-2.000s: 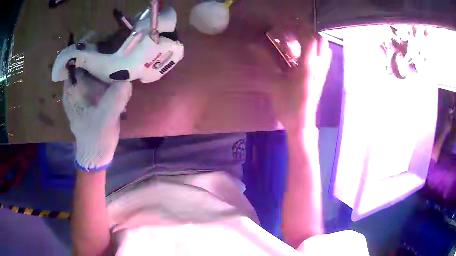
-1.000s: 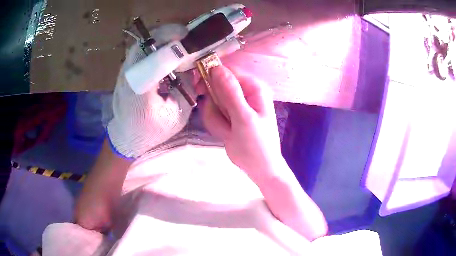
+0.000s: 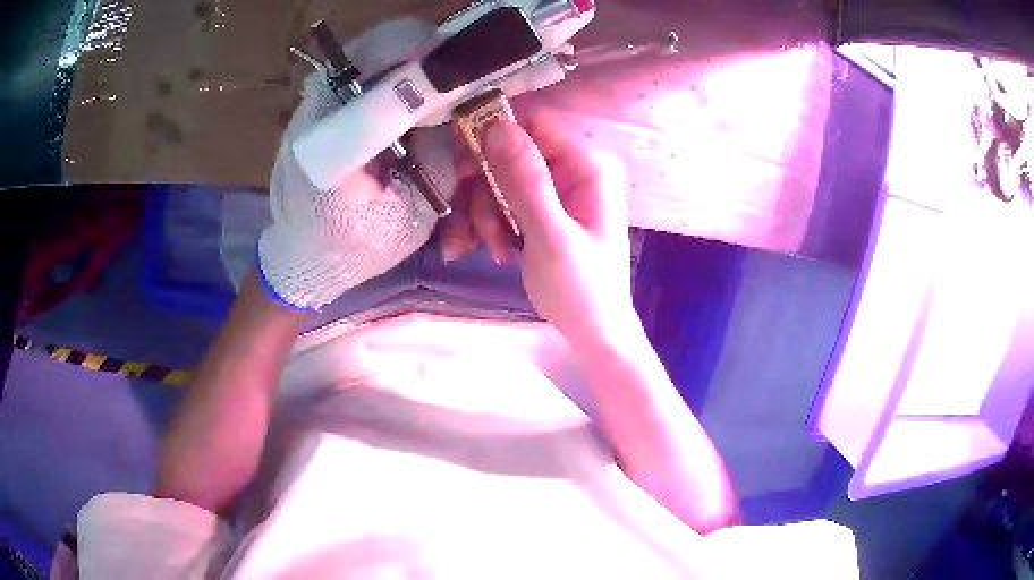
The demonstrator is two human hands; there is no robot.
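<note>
The white scooter body (image 3: pixel 374 130) with dark seat, dark handlebar and red tail light is held at the upper centre, over the near edge of the cardboard. My left hand (image 3: pixel 340 215), in a white knit glove with a blue cuff edge, grips it from below and beside the handlebar. My bare right hand (image 3: pixel 556 204) holds a narrow gold-brown tool (image 3: pixel 489 142) between thumb and fingers. The tool's upper end is close against the scooter's side below the seat; whether it touches is unclear. A thin pale part (image 3: pixel 624 50) projects beyond the tail.
The stained brown cardboard mat (image 3: pixel 170 113) covers the bench under the work. A white glaring tray (image 3: pixel 924 329) stands at right, with loose curved parts (image 3: pixel 1000 130) at its upper end. Yellow-black striped tape (image 3: pixel 113 365) shows at lower left.
Two seconds ago the right hand was at the tool on the right of the cardboard. It has since brought the tool to the scooter, which was turned round. In the last second the scooter shifted slightly up.
</note>
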